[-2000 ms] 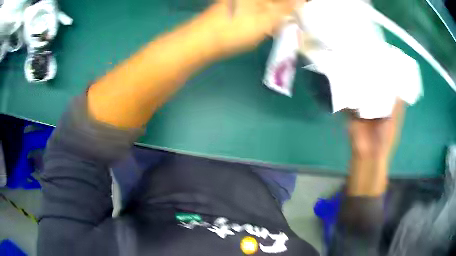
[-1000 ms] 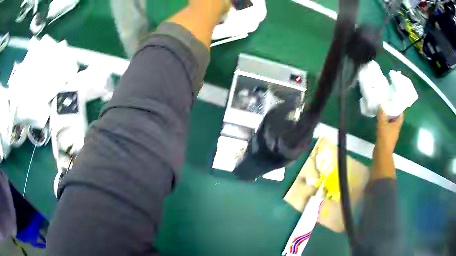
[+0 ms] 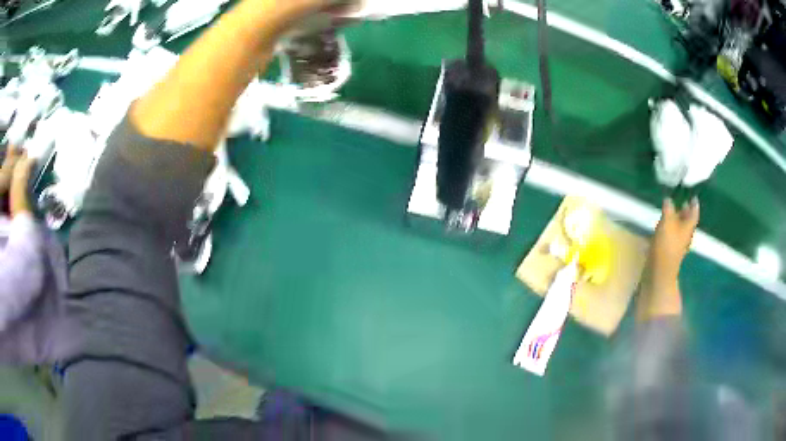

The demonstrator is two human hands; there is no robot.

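My right hand (image 3: 678, 222) is at the right with its fingers apart, just below a white camera unit (image 3: 702, 151); it looks empty. The unit lies on the green bench beside another white piece. My left hand (image 3: 323, 5) is blurred and cut off by the top edge. A white camera unit with an open round end (image 3: 319, 65) is just below it; whether the hand grips anything is hidden. The black electric screwdriver (image 3: 463, 138) hangs over the grey-white screw feeder (image 3: 508, 194).
An adhesive tube (image 3: 547, 323) lies with its nozzle on a tan cardboard scrap (image 3: 616, 301) with yellow glue. White camera units (image 3: 82, 155) are piled at the left. Another person's hand (image 3: 17, 181) is at the left edge. Dark equipment (image 3: 754, 60) is at the top right.
My right hand has come away from the white unit, which it was touching a second ago. My left arm has shifted left in the view, and the screwdriver now hangs nearly upright.
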